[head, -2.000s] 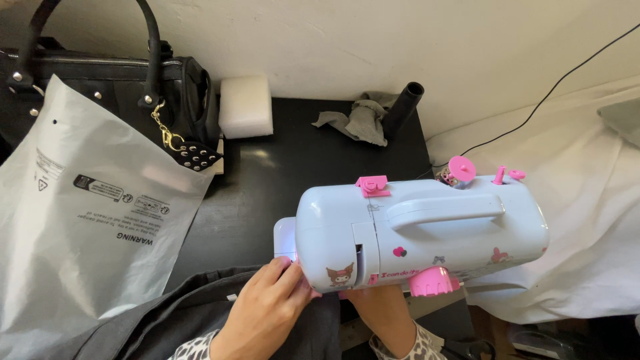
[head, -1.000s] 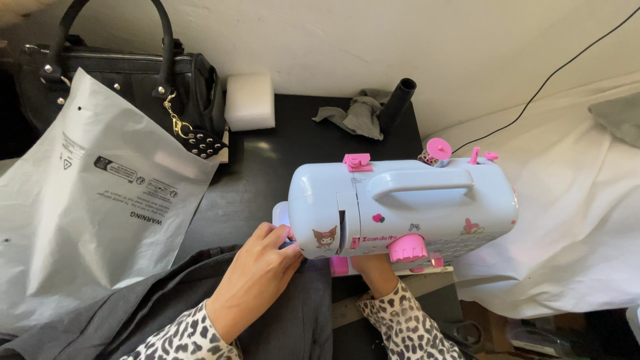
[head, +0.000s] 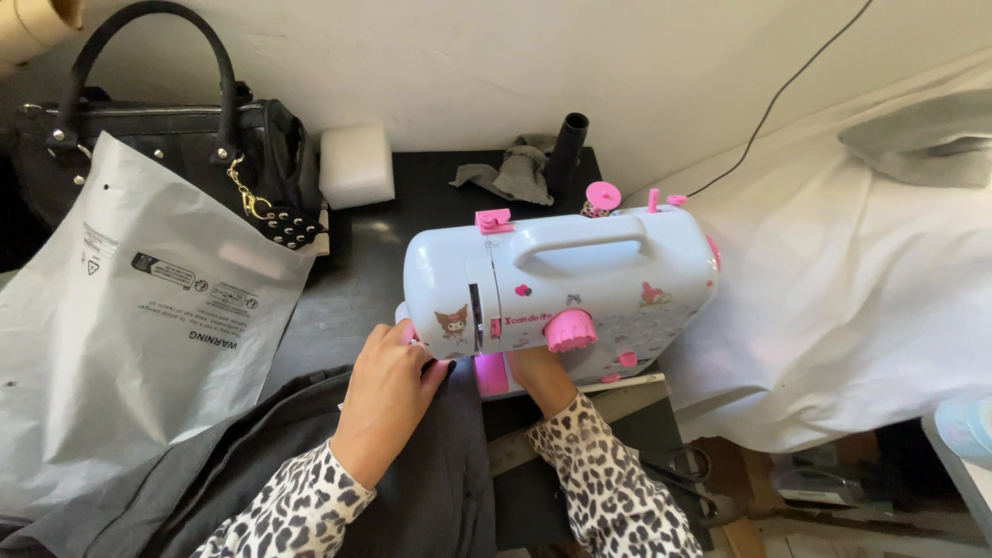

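A white sewing machine (head: 573,279) with pink knobs and cartoon stickers stands on a black table. My left hand (head: 387,387) is at the machine's left end, its fingers bent by the needle area; whether they grip anything is not plain. Dark grey cloth (head: 418,473) lies below that hand and runs up to the machine. My right hand (head: 542,376) reaches under the machine's arm, with its fingers hidden behind the body. A pink dial (head: 571,330) is just above the right wrist. Both forearms wear leopard-print sleeves.
A black handbag (head: 178,132) and a grey plastic bag (head: 155,310) are at the left. A white foam block (head: 357,165), grey cloth scrap (head: 515,170) and black tube (head: 568,151) stand behind the machine. Scissors (head: 682,473) lie at the lower right, near white fabric (head: 837,310).
Both hands stay by the machine, the left at its left end and the right under its arm. More of both sleeves shows now than two seconds ago.
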